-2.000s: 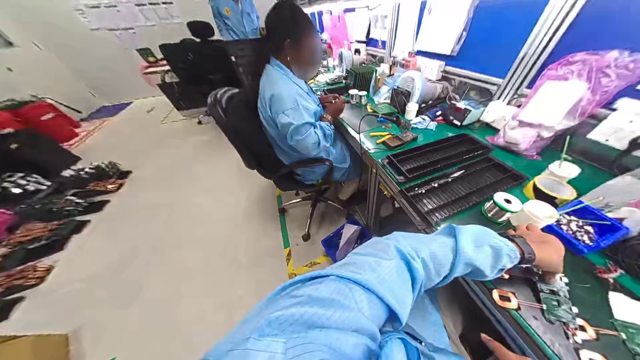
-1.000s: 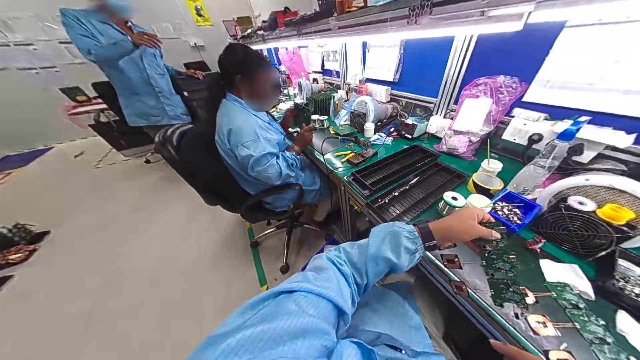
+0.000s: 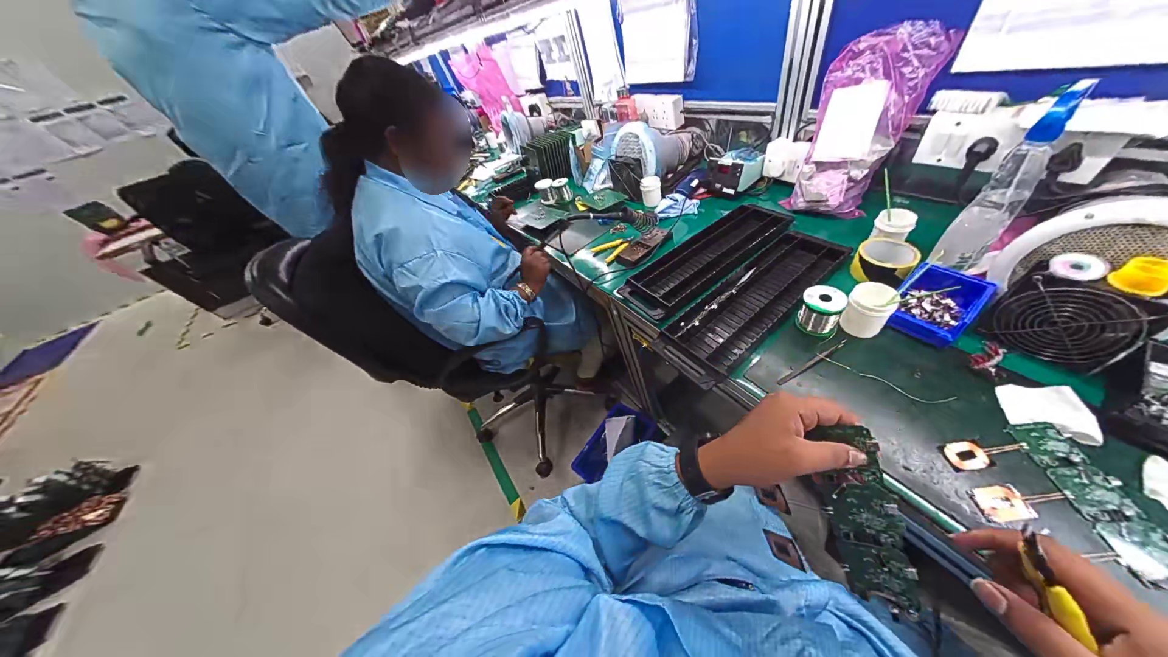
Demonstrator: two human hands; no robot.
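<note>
My left hand (image 3: 785, 441) grips the upper end of a strip of green circuit boards (image 3: 869, 522), its thumb on the top board; the strip hangs over the table's front edge, with square copper coils beside it. At the bottom right, my right hand (image 3: 1049, 584) holds a yellow-handled hand tool (image 3: 1058, 593), probably pliers or cutters, and its fingers are by the table edge. A second strip of green boards (image 3: 1086, 484) with copper coils (image 3: 967, 454) lies on the dark mat behind my right hand. Tweezers (image 3: 812, 362) lie nearer the black trays.
Black slotted trays (image 3: 762, 306), a solder wire spool (image 3: 821, 310), a white cup (image 3: 869, 308), a blue bin of small parts (image 3: 942, 306) and a round fan (image 3: 1063, 315) stand on the bench. A co-worker in blue (image 3: 438, 265) sits at the left; another person's blue sleeve (image 3: 228, 109) is behind.
My left hand has drawn back from the mat to the table's front edge, now with a board strip in it. My right hand has come further into view with the yellow-handled tool. The standing person appears much closer.
</note>
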